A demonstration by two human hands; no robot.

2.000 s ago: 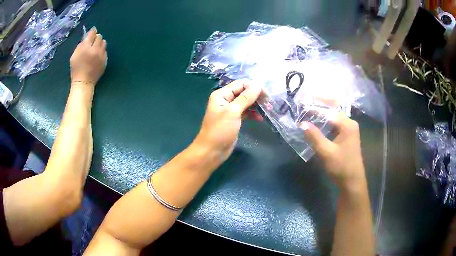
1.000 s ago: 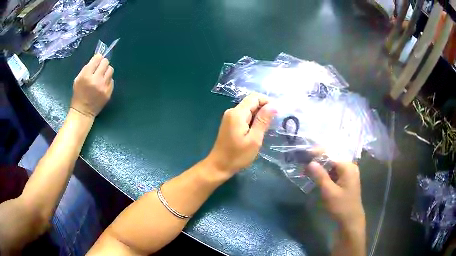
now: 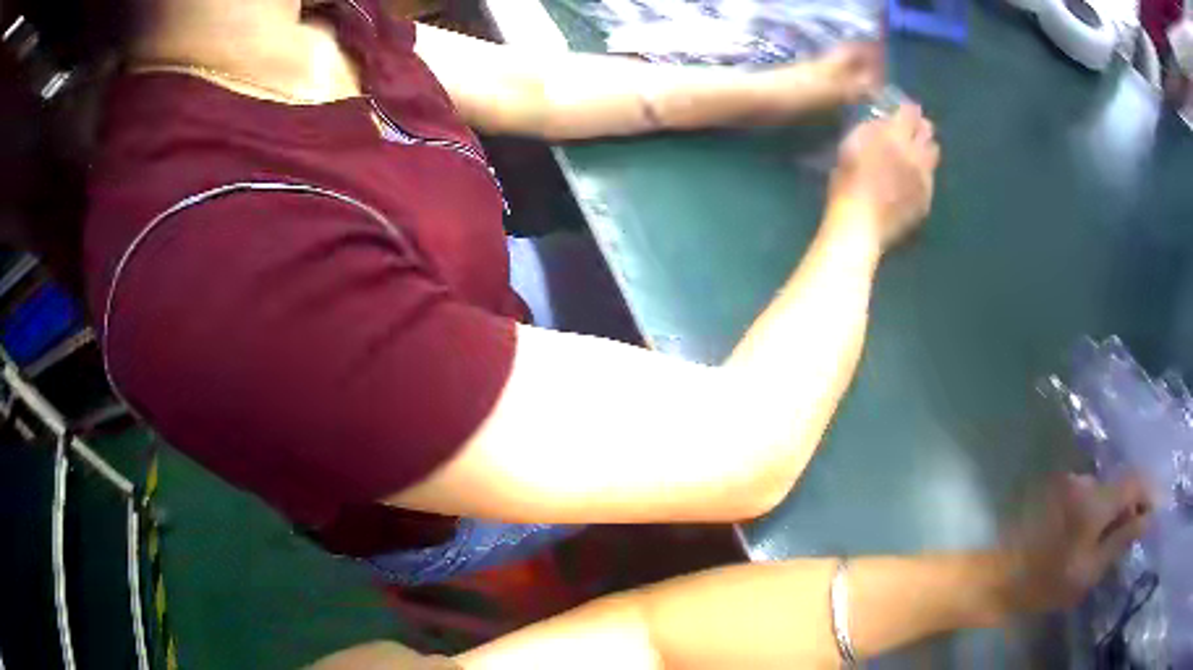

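My left hand [image 3: 1075, 543], blurred, is at the lower right, with a bracelet on the forearm. Its fingertips are closed at the edge of a clear bag [image 3: 1175, 556], which is cut off by the right edge. A dark cable loop [image 3: 1133, 610] shows through the film just below the hand. The heap of clear bags [image 3: 1112, 393] lies on the green bench above the hand, also cut off at the right. My right hand is out of the picture.
A person in a dark red top [image 3: 301, 301] sits close on the left, arms over the green bench [image 3: 733, 249], hands together at a small clear item [image 3: 890, 102]. Beyond are clear bags [image 3: 733, 29], a blue holder [image 3: 929, 18] and a white roll [image 3: 1075, 29].
The view has swung left onto the neighbouring person. My left hand and the bag heap now sit at the lower right; my right hand has left the picture. The neighbour's hands are together.
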